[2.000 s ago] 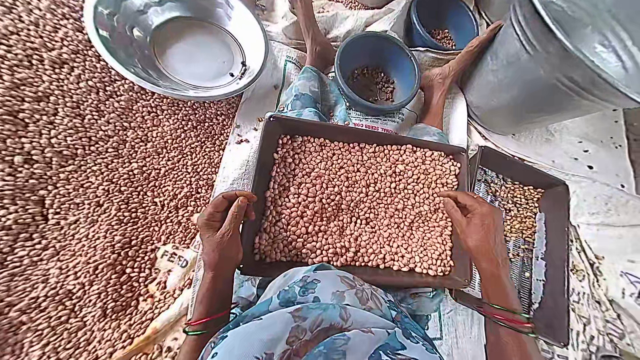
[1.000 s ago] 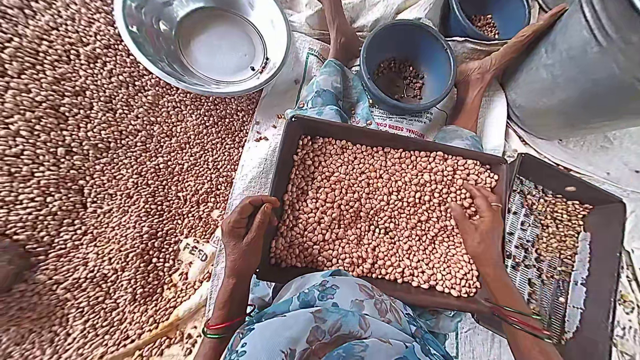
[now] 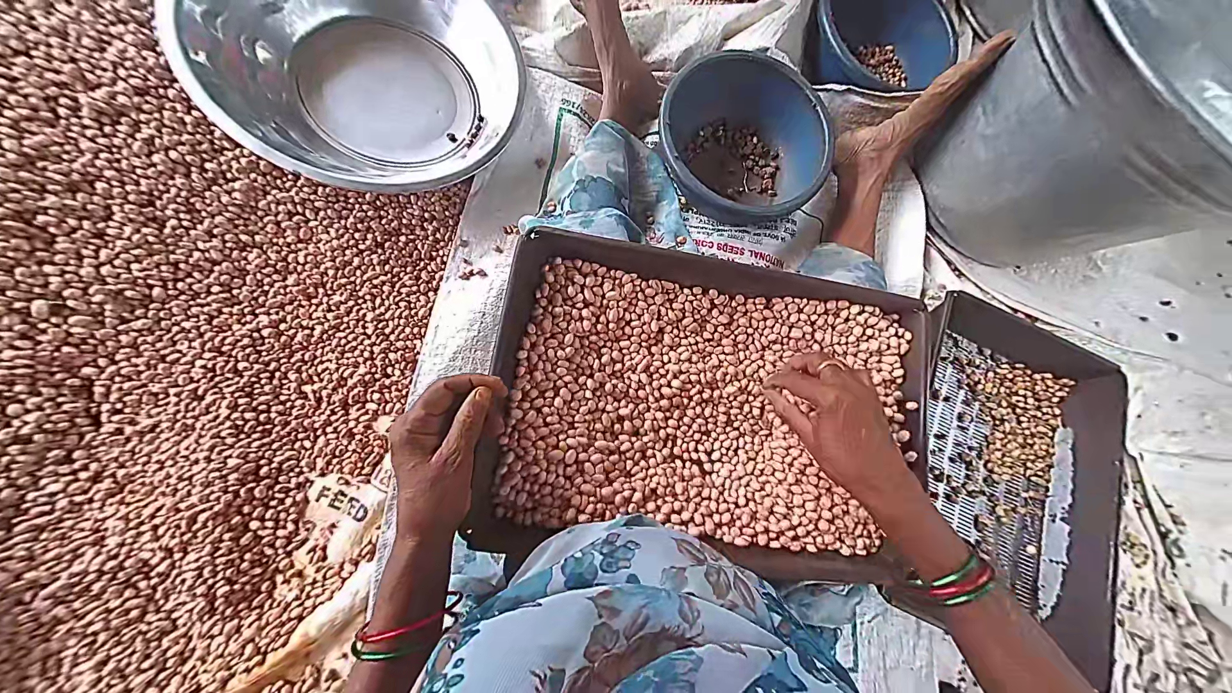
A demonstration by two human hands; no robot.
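Note:
A dark rectangular tray (image 3: 731, 272) rests across my lap, filled with a layer of pinkish-brown peanut kernels (image 3: 654, 404). My left hand (image 3: 448, 448) grips the tray's left rim, thumb bent over the edge. Above the kernels, toward the right side of the tray, is my right hand (image 3: 823, 399), its thumb and fingertips close together just over or touching them; whether they pinch a kernel cannot be told. A second dark tray (image 3: 1097, 433) with a slotted bottom lies at the right and holds smaller yellowish kernels or bits (image 3: 1025, 414).
A large kernel heap (image 3: 212, 385) spreads at the left beside a shiny steel basin (image 3: 385, 91). One blue bowl (image 3: 746, 120) with dark bits stands between my feet; another blue bowl (image 3: 885, 48) is beyond. A metal drum (image 3: 1068, 144) stands at upper right. Printed white sacks (image 3: 472, 298) lie underneath.
My right hand has moved from the tray's right rim to over the kernels, and farther inward in the last second. My left hand stays at the left rim.

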